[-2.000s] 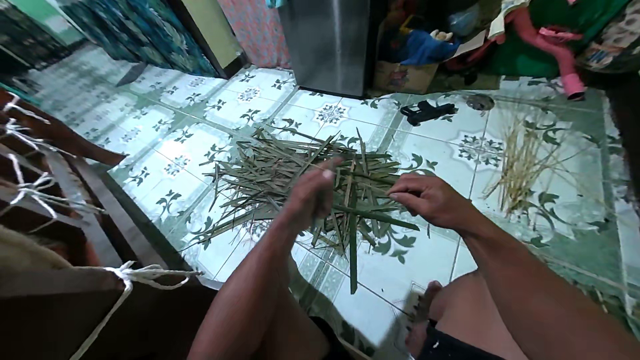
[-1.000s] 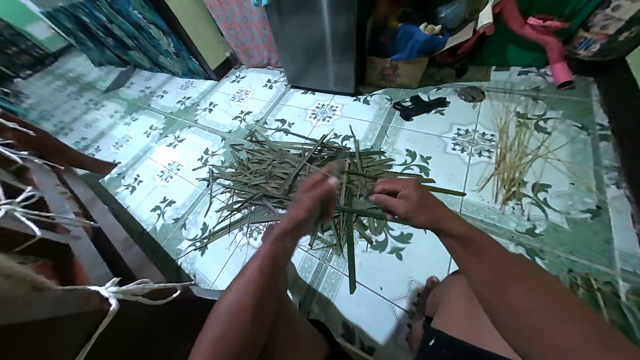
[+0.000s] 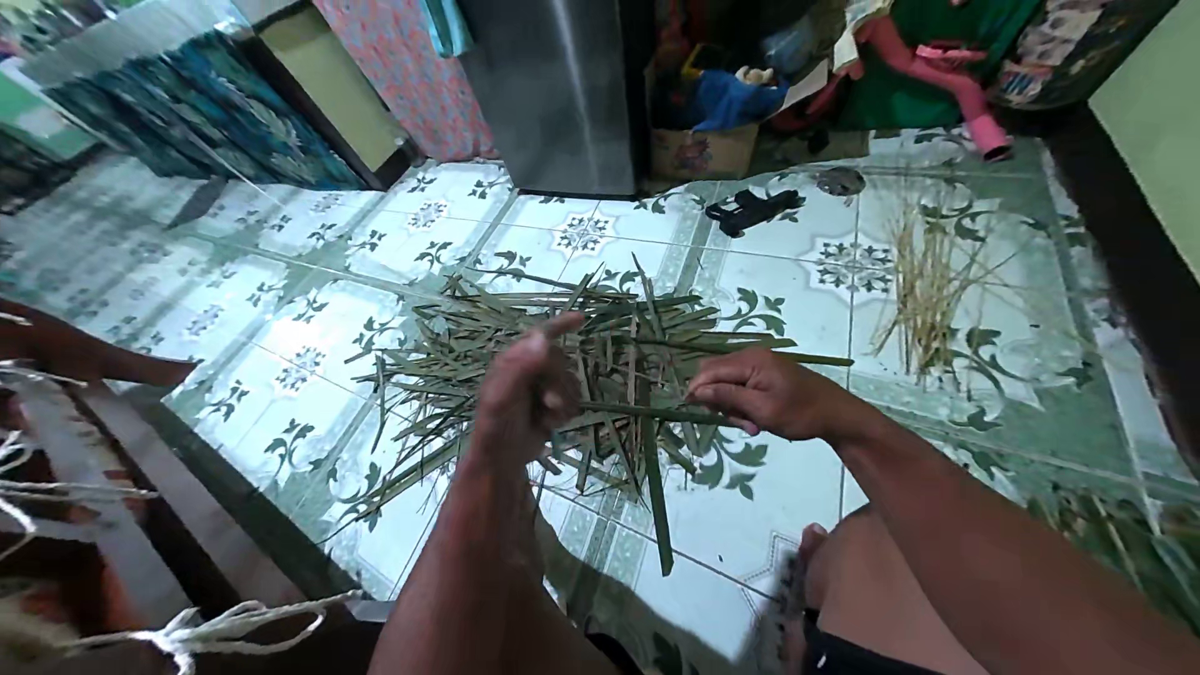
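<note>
A loose pile of green-brown leaf strips point(image 3: 450, 347) lies on the patterned tile floor in front of me. Above its middle is my left hand point(image 3: 530, 389), blurred, its index finger stretched out; whether it grips anything does not show clearly. My right hand point(image 3: 759, 392) is closed at the pile's right side, fingers pinching a green leaf strip point(image 3: 647, 411) that runs leftward toward my left hand. A longer strip point(image 3: 658, 506) points from the pile toward me.
Thin straw-coloured stalks point(image 3: 923, 300) lie to the right. Beyond the pile are a black object point(image 3: 753, 212), a dark cabinet or refrigerator point(image 3: 553, 103) and a cardboard box point(image 3: 703, 152). Wooden furniture tied with white cord point(image 3: 183, 637) stands at the left; more leaves point(image 3: 1116, 534) lie at the lower right.
My right hand has shifted slightly relative to the pile, and the index finger of my left hand now stretches outward. The pile looks much the same.
</note>
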